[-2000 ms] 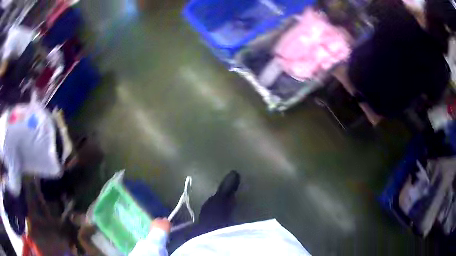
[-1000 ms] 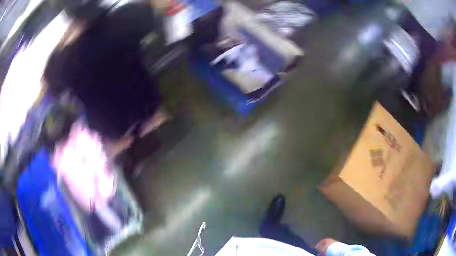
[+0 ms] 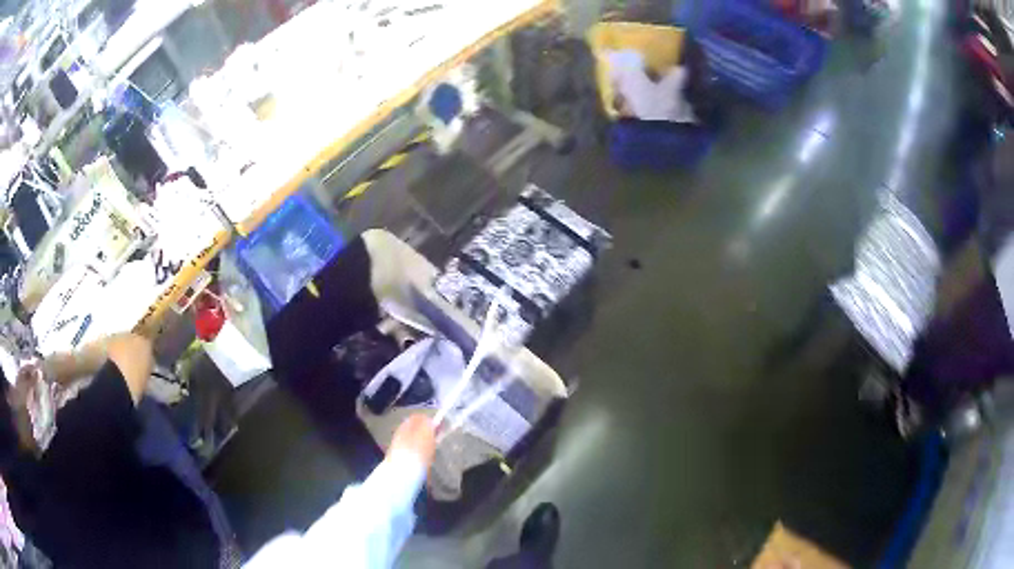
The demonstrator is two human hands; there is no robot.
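My left hand (image 3: 413,438), in a light blue sleeve from the lower edge, is shut on a white plastic hanger (image 3: 473,365). The hanger looks like a thin white stick, seen nearly edge-on, pointing up and away from me. Behind it is an open bin or carton (image 3: 543,376) with grey, white and dark cloth pieces; whether the hanger touches them I cannot tell. The hand's fingers are blurred. My right hand is not in view.
A black-and-white patterned bundle with dark straps (image 3: 523,265) lies beyond the bin. A person in dark clothes (image 3: 111,478) is at the left by a long bench (image 3: 334,145). Blue crates (image 3: 756,56) stand at the top; a brown carton corner (image 3: 795,550) shows at the bottom right.
The view has swung round to the bench and cloth-filled bin. My left hand is raised into view with the hanger. My right hand has left the picture, and the brown carton has shifted mostly out.
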